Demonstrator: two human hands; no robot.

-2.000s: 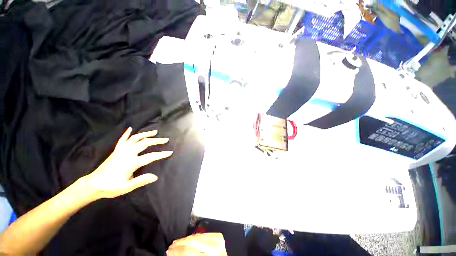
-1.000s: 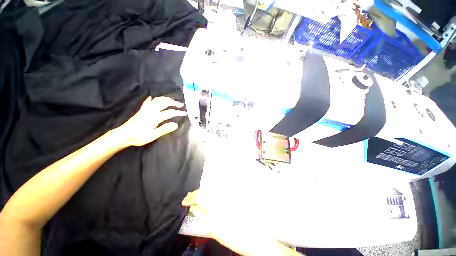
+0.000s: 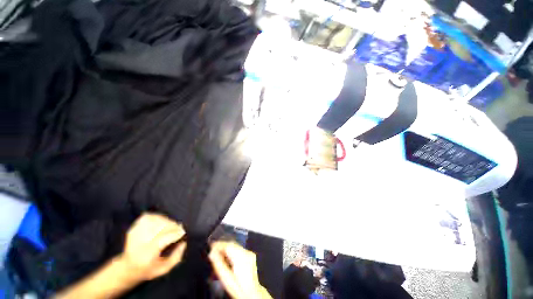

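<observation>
The black garment [image 3: 134, 134] lies spread and wrinkled left of the white sewing machine [image 3: 304, 76], its edge running down from the needle area. My left hand [image 3: 155, 245] is at the lower middle with fingers curled, pinching the black cloth. My right hand [image 3: 236, 268] is just right of it, fingers bent at the garment's edge near the bed's front left corner; its fingertips are blurred and seem to hold the edge. The presser foot and needle are washed out by glare.
A brown block-like item [image 3: 322, 150] with a red ring [image 3: 341, 149] sits on the machine bed. Two black bands [image 3: 349, 96] wrap the arm. The control panel [image 3: 449, 157] is at the right. Blue crates [image 3: 383, 51] stand behind. A blue object [image 3: 32, 228] shows at the lower left.
My left hand has moved from beside the needle area down toward me. My right hand has shifted down off the bed. The cloth is pulled into folds toward my hands, and the view has shifted.
</observation>
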